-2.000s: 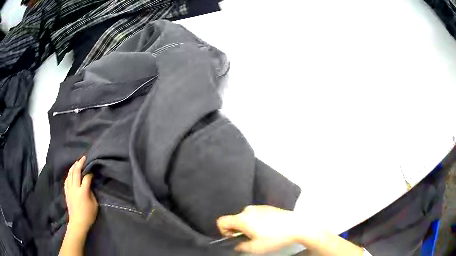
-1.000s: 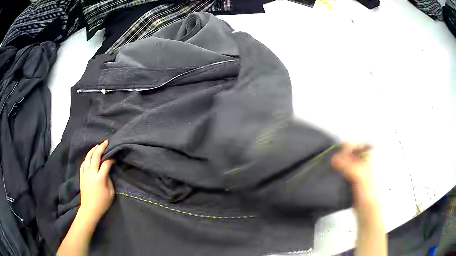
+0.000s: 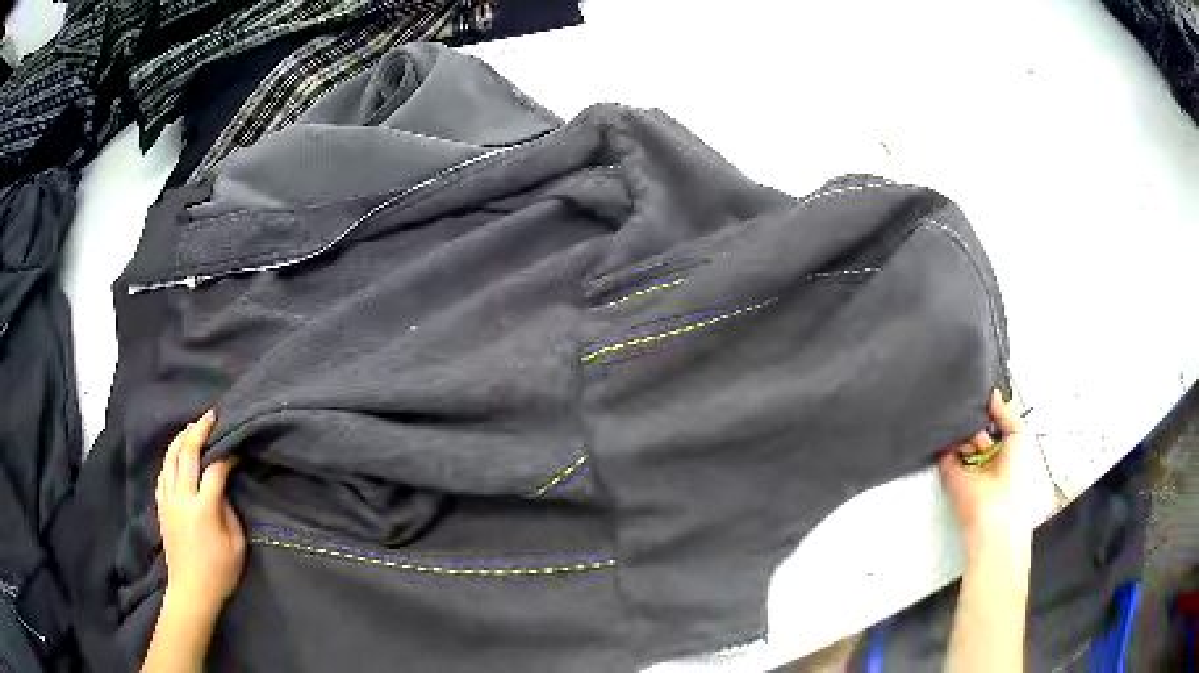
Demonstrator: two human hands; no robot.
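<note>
A dark grey zip jacket [image 3: 434, 329] lies spread before me, with yellow dashed seams and a pale zipper [image 3: 355, 226] along its upper left. My left hand [image 3: 200, 513] holds a fold of the cloth at the lower left, beside an opening. My right hand [image 3: 989, 473] is at the garment's right edge, closed around small thread snips [image 3: 981, 455] with yellow handles; its fingers touch the cloth edge. Whether they pinch the cloth is hard to tell. The panel between the hands is spread fairly flat.
Striped black and white garments [image 3: 79, 112] lie heaped at the far left. More dark grey garments [image 3: 33, 394] lie along the left. The white table [image 3: 842, 79] has a curved right edge. Blue crate parts [image 3: 1118, 631] and dark cloth show below it.
My right hand moved from the lower middle out to the right, and the cloth there is unfolded and spread, showing more yellow seams. My left hand stays at the same fold.
</note>
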